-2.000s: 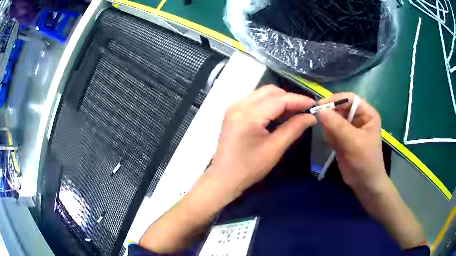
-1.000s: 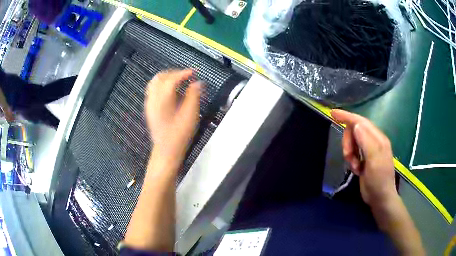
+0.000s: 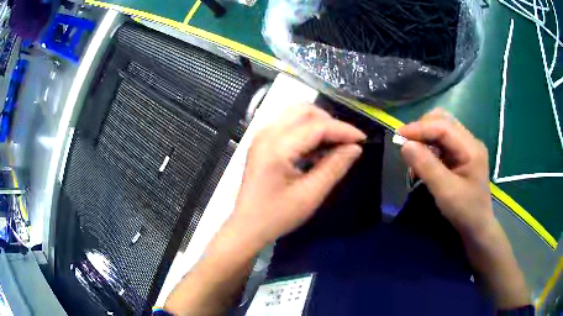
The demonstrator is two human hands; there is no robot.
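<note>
My right hand (image 3: pixel 454 163) pinches the short white end of a marker sleeve (image 3: pixel 400 139) between thumb and forefinger. My left hand (image 3: pixel 287 170) is just left of it, thumb and forefinger tips close together; whether a thin black piece is between them is too blurred to tell. The hands are a small gap apart. A sleeved piece (image 3: pixel 164 163) lies on the mesh conveyor belt (image 3: pixel 166 105), and another (image 3: pixel 136 237) lies nearer the wearer. The open clear plastic bag (image 3: pixel 370 71) of black pieces (image 3: pixel 395 28) stands beyond my hands.
White marker tubing (image 3: pixel 504 111) lies in angular bends on the green mat (image 3: pixel 531 142) at right. Yellow tape (image 3: pixel 518 213) edges the mat. The pale metal conveyor frame (image 3: pixel 213 228) runs beside my left forearm. Blue plastic objects (image 3: pixel 68 37) are at the far left.
My left hand has moved right from over the belt to beside my right hand. A sleeved piece now shows on the belt where that hand was. A person at the left has left view.
</note>
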